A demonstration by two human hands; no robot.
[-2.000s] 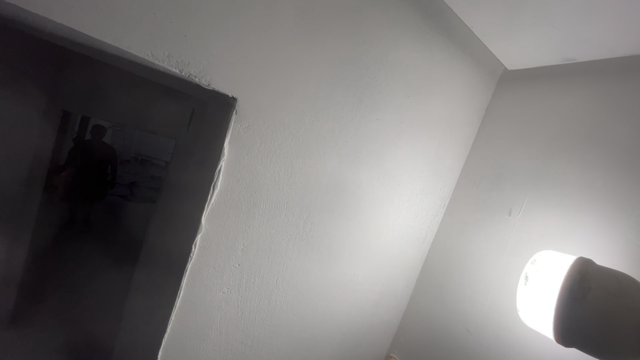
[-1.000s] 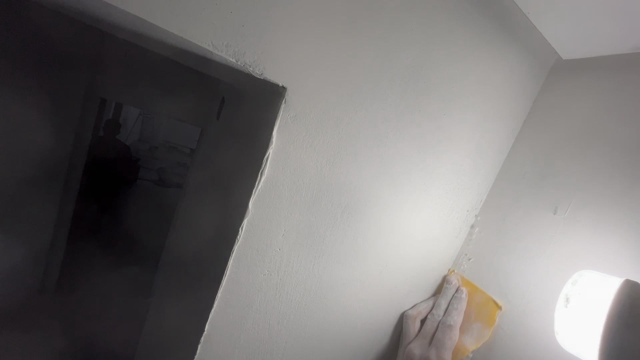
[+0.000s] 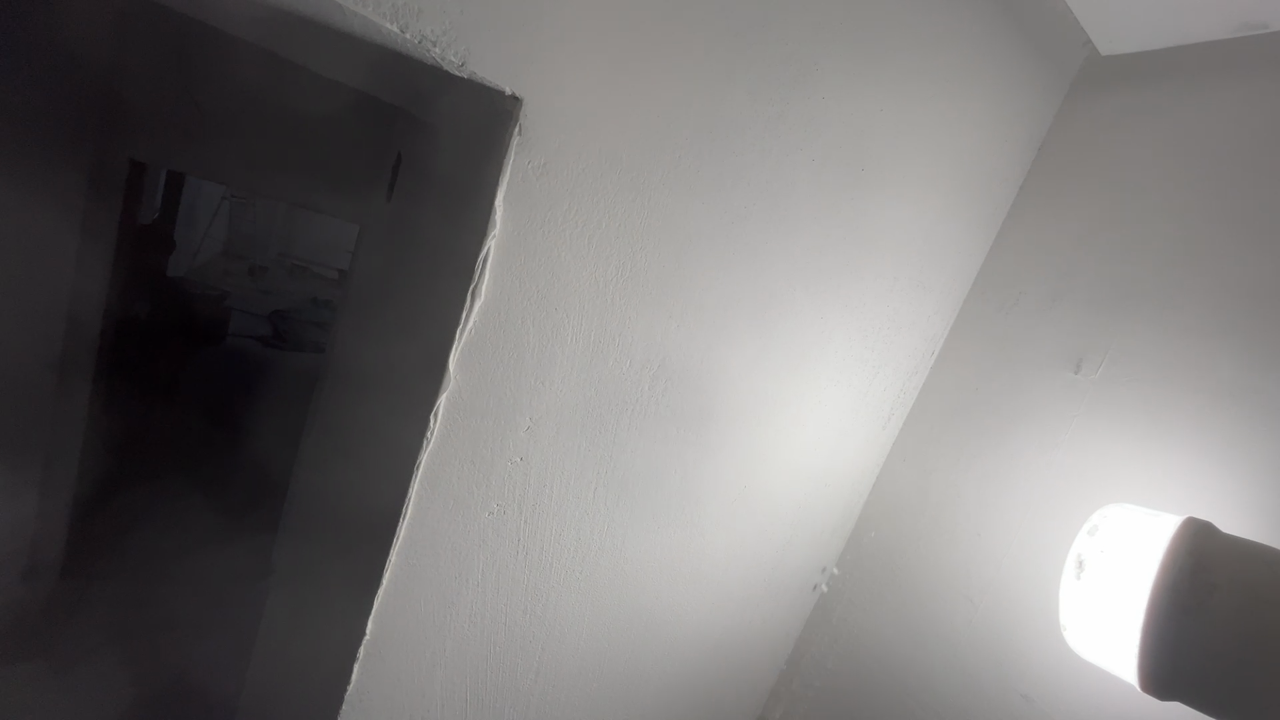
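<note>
Neither my left hand nor my right hand shows in the head view at this moment. A pale plastered wall (image 3: 680,330) fills the middle, with fine vertical ridges and small pits in its surface. It meets a second wall (image 3: 1010,430) at a slanting inside corner. Near the lower part of that corner are small whitish crumbs or specks (image 3: 825,578). A lit lamp (image 3: 1120,595) with a white cover and dark base glows at the lower right and brightens both walls.
At the left is a dark doorway (image 3: 230,450) with a rough, uneven plaster edge. Through it, dim shapes show that I cannot make out. A corner of the ceiling (image 3: 1170,22) appears at the upper right.
One second ago a whitened hand held a yellow flexible scraper or sheet at the wall corner, lower right; both are out of view now. The dark figure seen earlier through the doorway is no longer distinct.
</note>
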